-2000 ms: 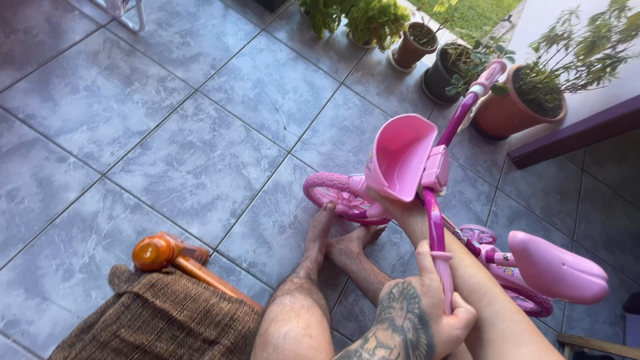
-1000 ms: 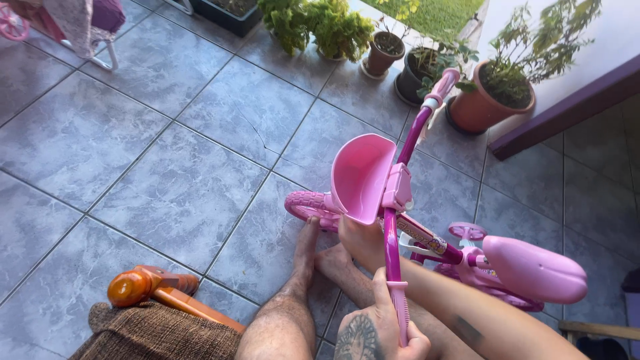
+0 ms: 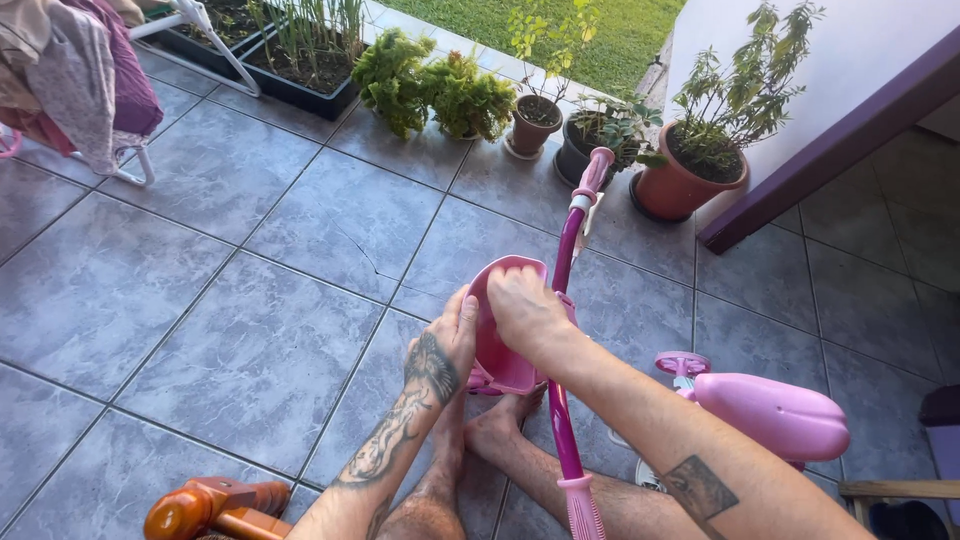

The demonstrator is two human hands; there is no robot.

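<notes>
A child's pink bicycle stands between my legs, with a pink plastic front basket [image 3: 517, 375] on its purple handlebar [image 3: 564, 427]. My left hand [image 3: 452, 330] holds the outer left side of the basket, thumb near its rim. My right hand [image 3: 525, 307] reaches into the basket with curled fingers; whether it grips anything inside is hidden. The near handlebar grip [image 3: 581, 506] is free, and so is the far grip [image 3: 596, 169]. The pink saddle [image 3: 772, 416] and a training wheel [image 3: 682, 363] show beyond my right forearm. The front wheel is mostly covered.
Potted plants line the tile edge, among them a terracotta pot [image 3: 686, 180] and a black planter box [image 3: 300, 82]. A purple post [image 3: 825, 135] rises at right. A white-framed chair with cloths [image 3: 82, 90] stands at upper left, and turned orange wood [image 3: 180, 514] at lower left.
My left hand has left the near handlebar grip and now holds the basket's outer side. My right hand has moved into the basket from lower down beside it. The view has shifted.
</notes>
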